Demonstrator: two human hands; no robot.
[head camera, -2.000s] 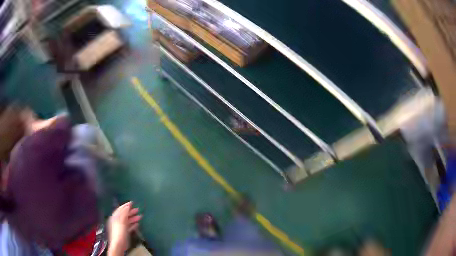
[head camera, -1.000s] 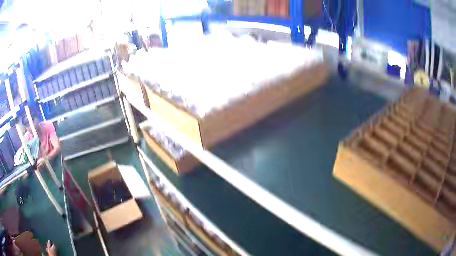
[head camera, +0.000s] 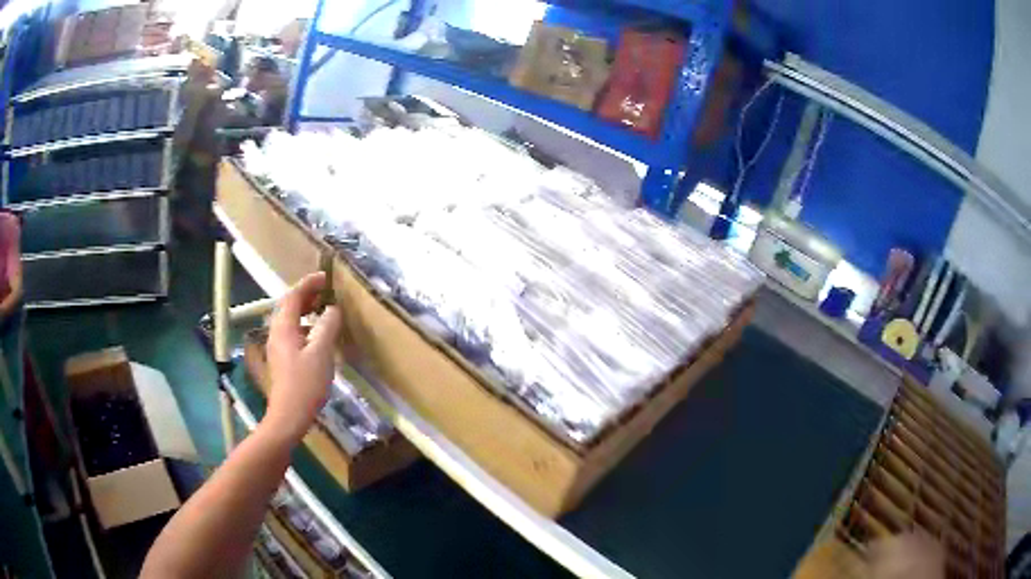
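A full divider tray (head camera: 452, 390) of brown cardboard, packed with upright clear shiny bags, lies on the dark green top of a tube-frame rack. My left hand (head camera: 303, 351) reaches in from the lower left, its fingers and thumb closed at the tray's near wall, where a seam or corner shows. My right hand (head camera: 904, 556) is a blur at the bottom right edge, by an empty divider tray (head camera: 938, 475); its fingers cannot be made out.
Lower shelves hold more filled trays (head camera: 367, 458). An open carton (head camera: 133, 486) with dark contents stands at lower left. A shelved rack (head camera: 96, 192) is behind it. Blue shelving (head camera: 678, 136) and a ledge with a tape roll (head camera: 901, 337) are at the back. Part of a person (head camera: 9, 266) shows at the left edge.
The view has swung from the floor and rack side to the full tray, which now appears larger and central. My left hand has come to its near wall, and my right hand has appeared at bottom right.
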